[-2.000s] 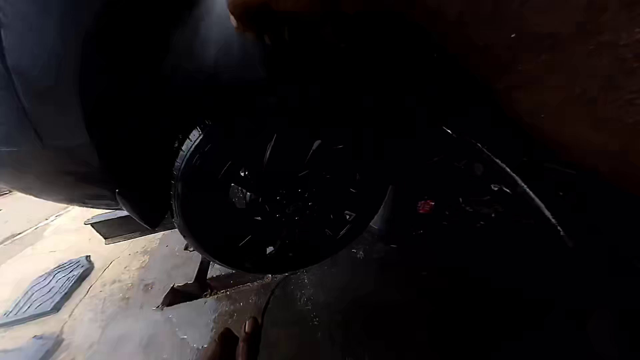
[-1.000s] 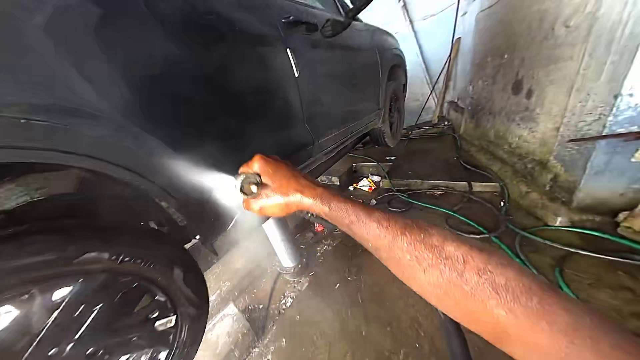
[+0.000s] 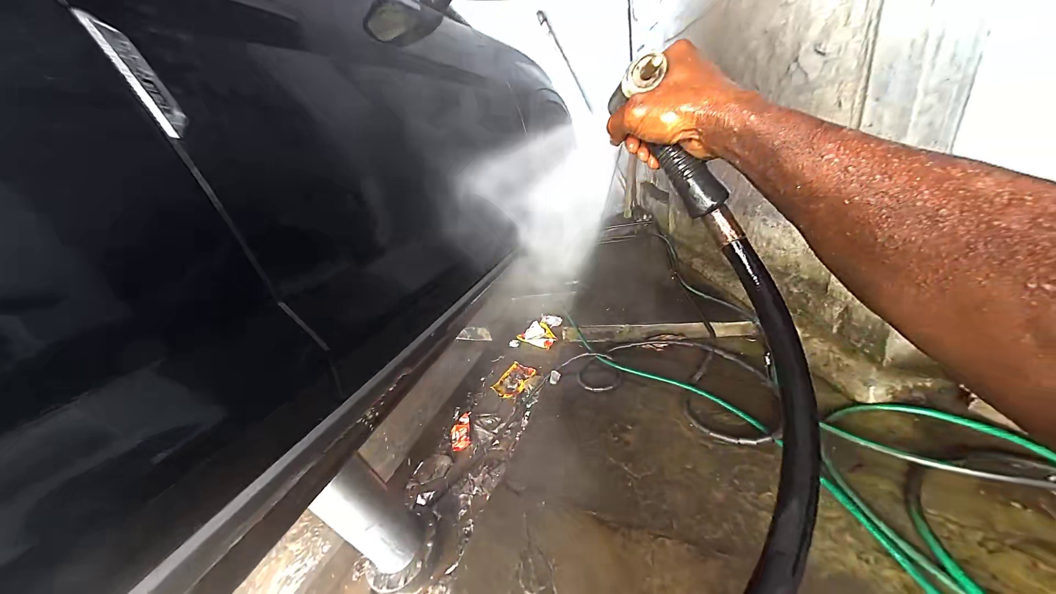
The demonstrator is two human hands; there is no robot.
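Observation:
At the upper right, my right hand is closed around a spray gun with a round metal fitting on top. Its ribbed black grip leads down into a thick black hose. A wide white fan of water spray spreads from near the hand toward the side of a dark car, which fills the left of the view. The hand does not touch the car. Water drops cover the forearm. My left hand is out of view.
Green hose and thinner dark hoses lie in loops across the wet floor. Litter wrappers lie beside the car's sill. A metal post stands under the sill at lower left. A stained wall runs along the right.
The view has swung from the wheel to the car's side and the floor along it. The spray pointed at the wheel arch area one second ago; now it falls along the doors.

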